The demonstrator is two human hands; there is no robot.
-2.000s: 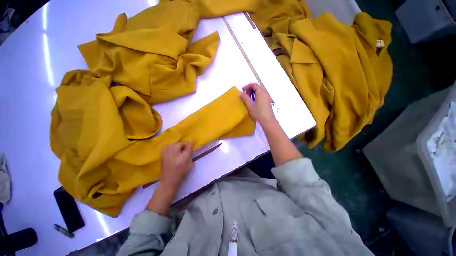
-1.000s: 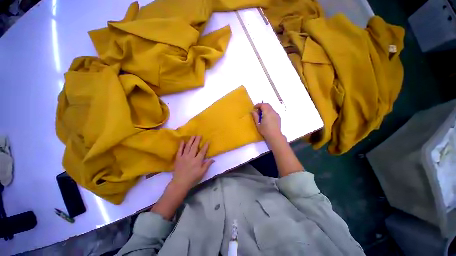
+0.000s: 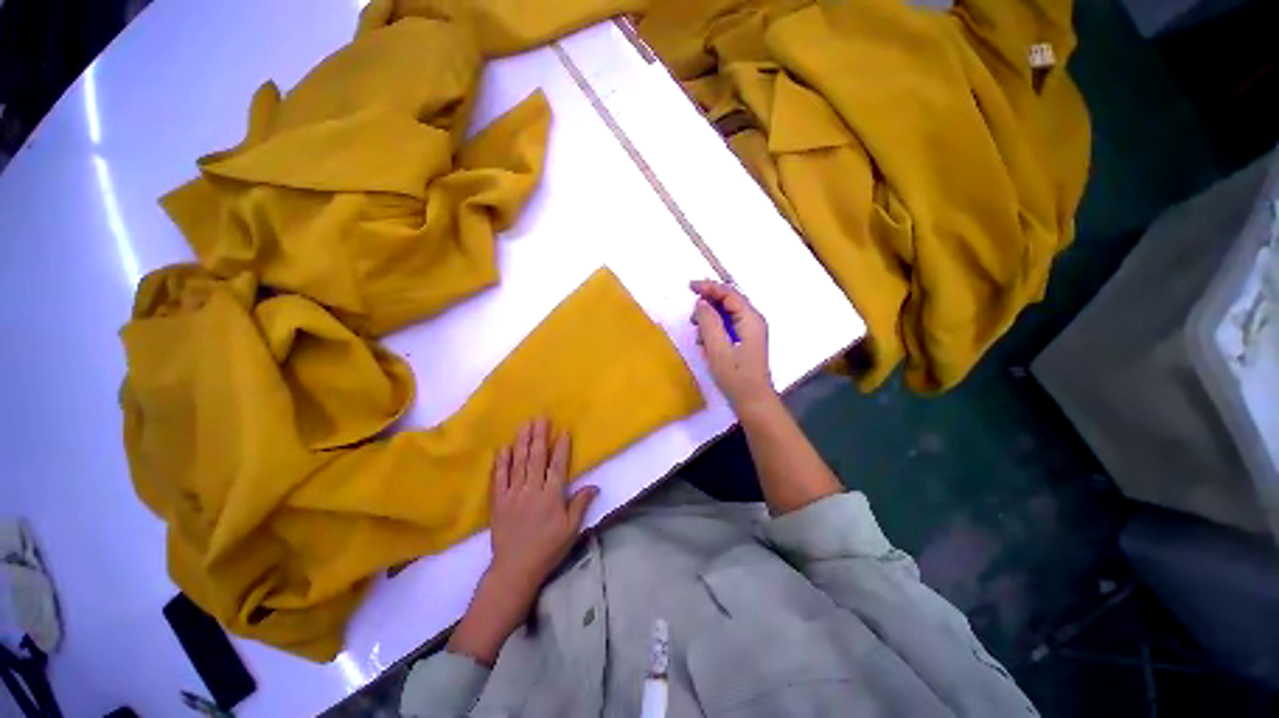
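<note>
A mustard-yellow sleeve [image 3: 589, 372] lies flat on the white table, its straight end toward the right. It runs left into a bunched yellow garment [image 3: 211, 421]. My left hand [image 3: 533, 502] lies flat on the sleeve's near edge, palm down, fingers a little apart, gripping nothing. My right hand [image 3: 734, 344] is just right of the sleeve end, apart from the cloth, and holds a blue marking pen [image 3: 728, 321]. The pen is mostly hidden by the fingers.
More yellow garments lie at the back [image 3: 358, 168] and hang over the table's right edge [image 3: 912, 168]. A black phone [image 3: 209, 651] and small snips [image 3: 205, 703] are at the lower left. A pale bundle [image 3: 28, 589] is far left. A grey-white bin [image 3: 1164, 351] stands right.
The sleeve was turned and flattened; its end now lies uncovered. My right hand moved off the sleeve end with the pen. My left hand stays on the sleeve. The view has shifted.
</note>
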